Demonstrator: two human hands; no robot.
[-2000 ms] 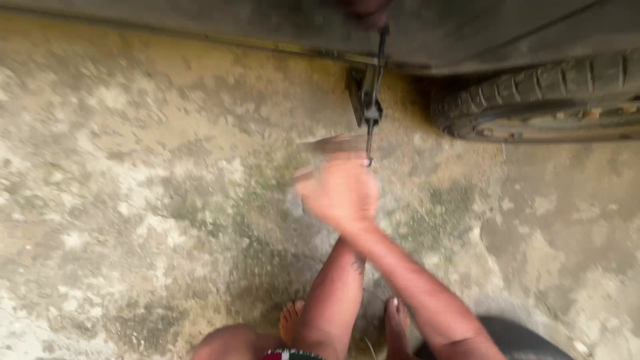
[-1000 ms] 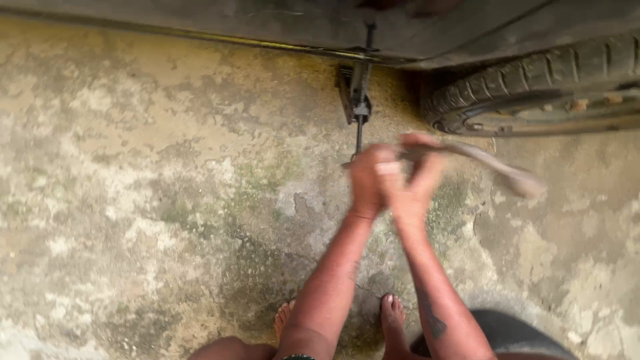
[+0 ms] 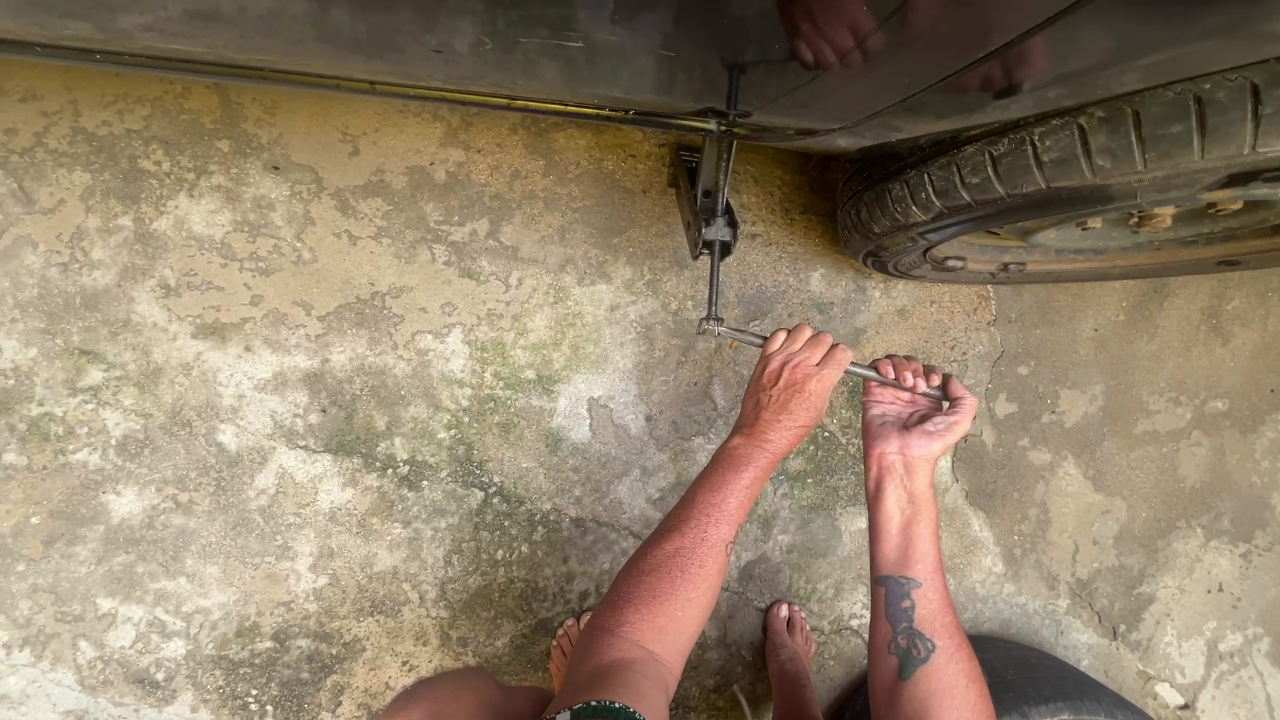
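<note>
A scissor jack (image 3: 708, 205) stands on the concrete under the sill of a dark car, its screw pointing toward me. A metal bar (image 3: 866, 372) meets the screw's end and slants down to the right. My left hand (image 3: 793, 385) grips the bar near its middle, palm down. Around its far right end curl the fingers of my right hand (image 3: 915, 405), palm up, with the thumb over the tip.
The car's dark lower body panel (image 3: 400, 50) spans the top. At the right is a wheel with its tire (image 3: 1000, 170) and rusty bolts. Another tire (image 3: 1040, 685) lies behind my right forearm. My bare feet (image 3: 790, 640) rest on the stained concrete floor.
A second ago my hands were close together near the screw's end, with a bar reaching out to the right. Now they are apart along the bar, the right hand farther right.
</note>
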